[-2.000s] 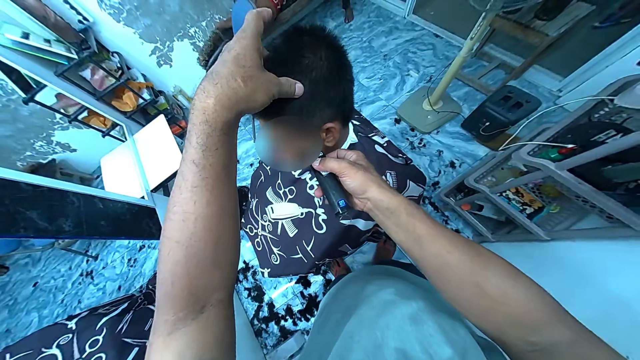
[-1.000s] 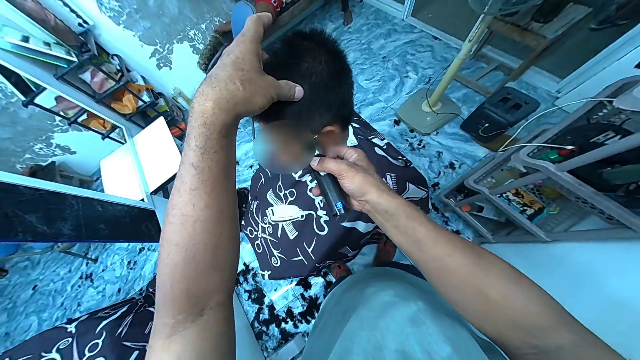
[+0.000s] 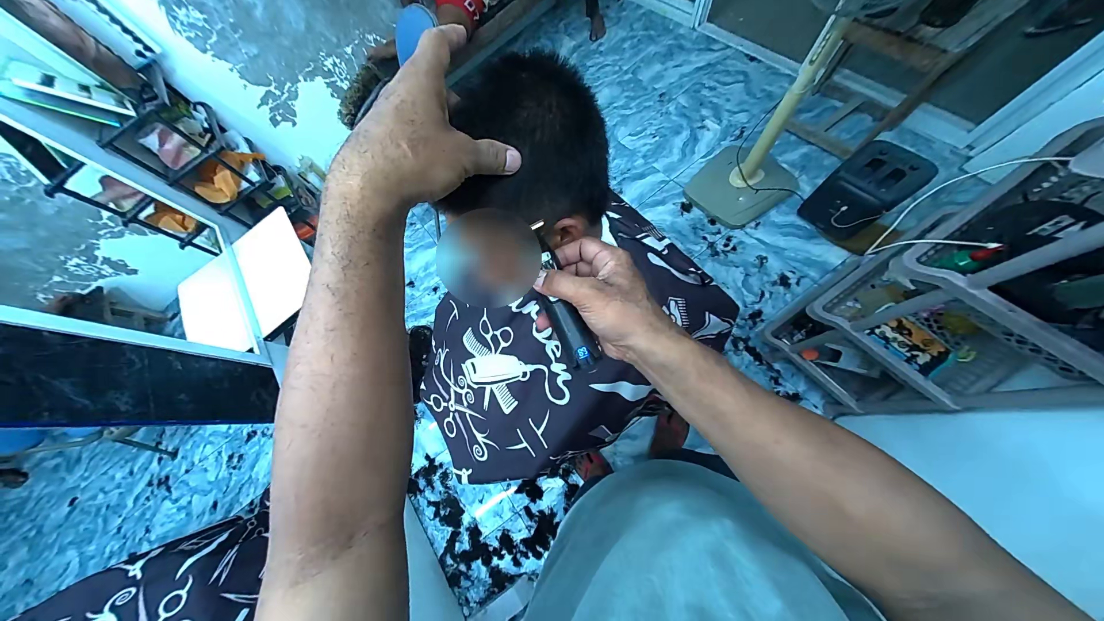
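Note:
A person with short dark hair point(image 3: 543, 129) sits before me under a black barber cape point(image 3: 535, 388) printed with white scissors, combs and clippers. My left hand point(image 3: 423, 138) rests on the head, thumb pressed to the hair and fingers apart; its far fingertips are partly hidden, and it holds nothing that I can see. In my right hand point(image 3: 608, 297) is a black cordless hair trimmer point(image 3: 569, 328) with a small lit display. The trimmer's head points up, beside the face just in front of the ear point(image 3: 569, 231).
At right stand a grey plastic shelf rack point(image 3: 897, 345), a fan stand base point(image 3: 733, 185) and a black box-like device point(image 3: 867, 190) with cables. A mirror point(image 3: 112, 259) and black wire racks line the left. Cut hair point(image 3: 517, 535) litters the tiled floor. Another person's foot point(image 3: 597, 28) shows at the top.
My right hand has tilted the trimmer and raised its head from the jaw area to a spot in front of the ear. My left hand has stayed on the head.

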